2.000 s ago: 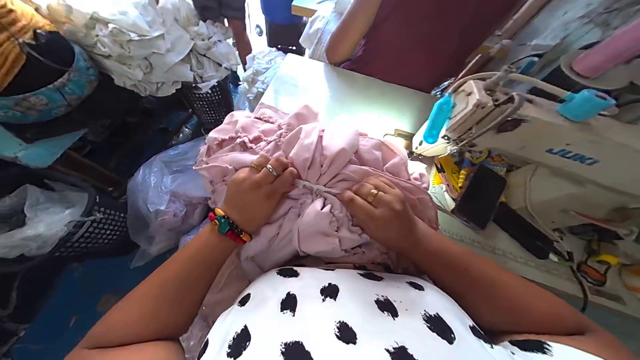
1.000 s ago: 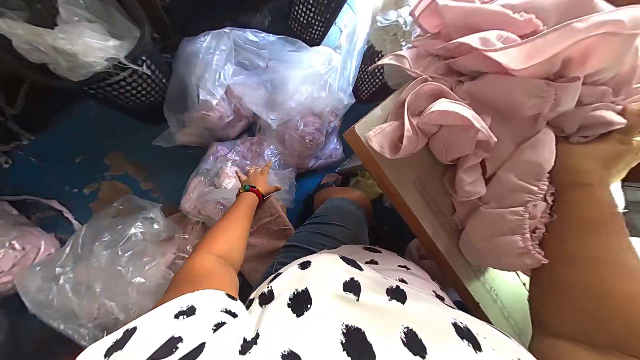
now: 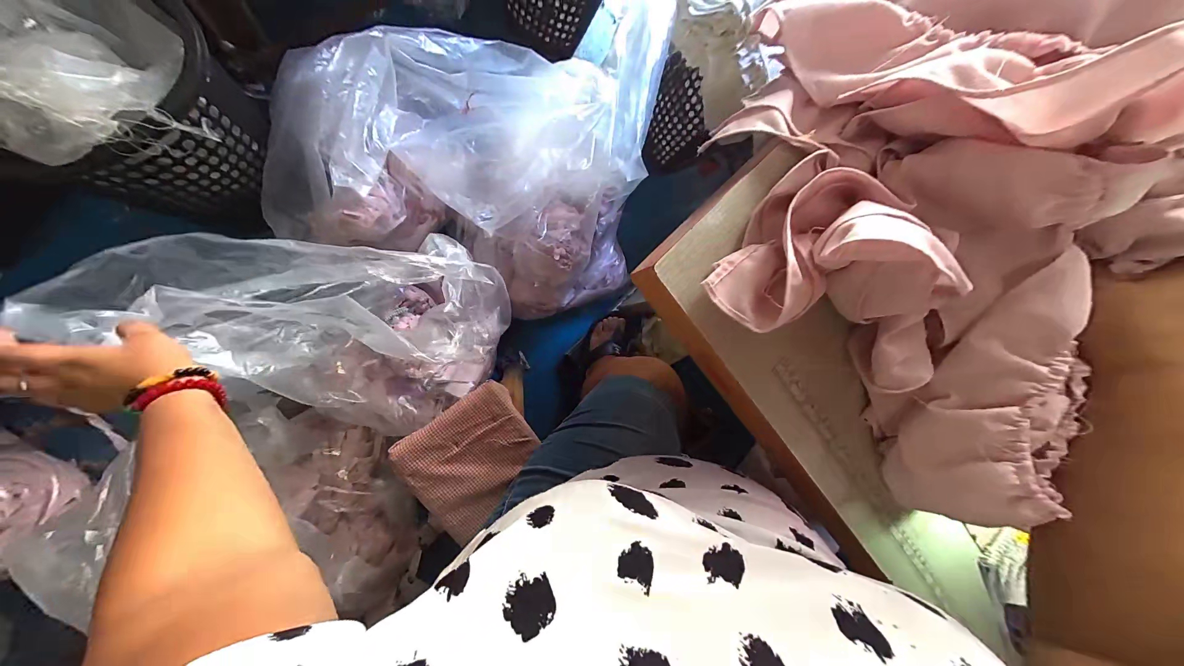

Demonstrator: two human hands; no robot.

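My left hand (image 3: 92, 366), with a ring and bracelets, is at the left edge against the stretched film of a clear plastic bag (image 3: 305, 314). Its fingertips are cut off by the frame, so I cannot tell if they grip the film. Pink cloth pieces show inside the bag's right end. On the right, a heap of pink gathered fabric (image 3: 990, 213) lies on the pale tabletop (image 3: 740, 268) and hangs near its edge. My right forearm runs up beside that heap; my right hand does not show.
More clear bags of pink pieces (image 3: 546, 240) stand on the blue floor behind. Black perforated baskets (image 3: 217, 153) are at the upper left and top. A folded checked cloth (image 3: 472, 453) lies beside my leg. Another bag (image 3: 342, 499) lies below my left arm.
Both hands were on the pink fabric at first; then my left hand reached down to a bunched bag. It has since moved left, and that bag is spread out leftward.
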